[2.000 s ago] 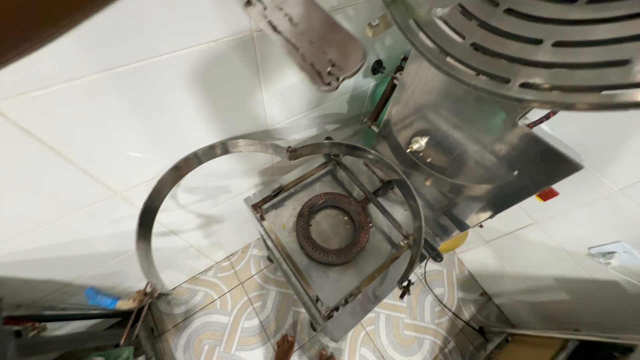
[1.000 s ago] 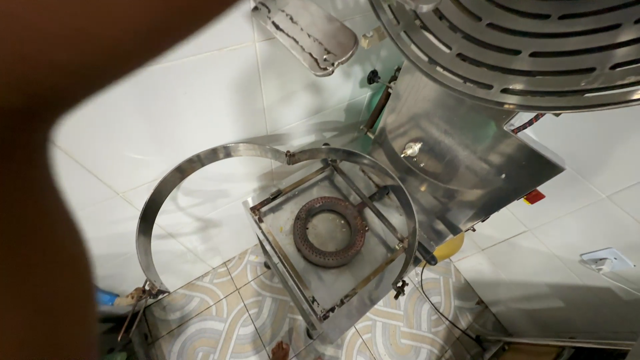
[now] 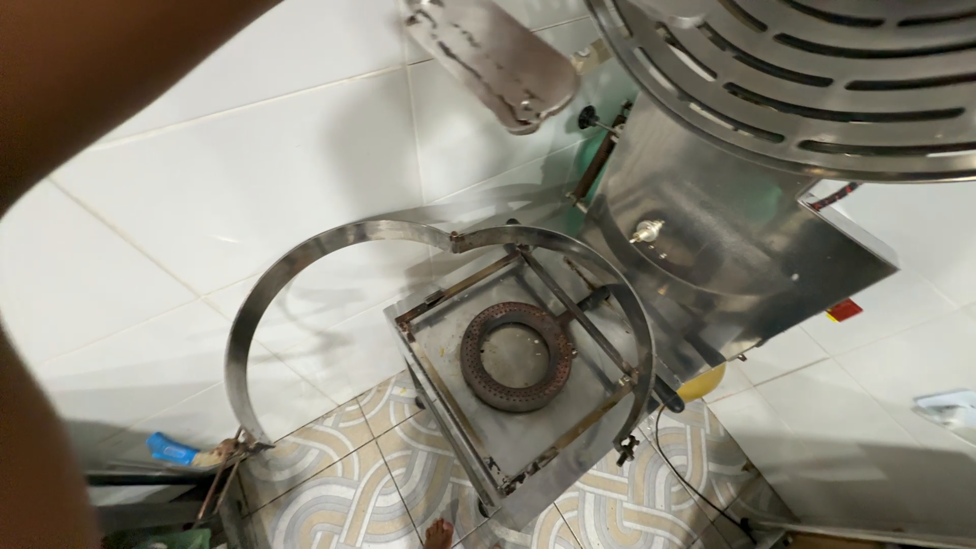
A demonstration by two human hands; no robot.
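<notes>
Neither of my hands shows; a blurred bare arm (image 3: pixel 91 84) fills the upper left and left edge, its hand out of frame. Below the middle stands a square metal burner stand with a rusty ring gas burner (image 3: pixel 517 357) inside its frame. An open, hinged steel band clamp (image 3: pixel 255 324) curves above and around the stand's left and back. At the upper right is a round slotted steel cover (image 3: pixel 808 91). Beneath it is a steel machine housing (image 3: pixel 709 206) with a small metal fitting (image 3: pixel 646 231). A worn metal plate or lever (image 3: pixel 496 61) hangs at the top.
White wall tiles (image 3: pixel 252 160) lie behind, and patterned floor tiles (image 3: pixel 328 473) below. A blue object (image 3: pixel 171 448) rests at the lower left by a dark rack. A black cable (image 3: pixel 690 480) runs over the floor at right. A bare foot (image 3: pixel 438 532) shows at the bottom.
The arm, only in the top left corner two seconds ago, has come further into view along the left side. The burner stand and band clamp look unchanged.
</notes>
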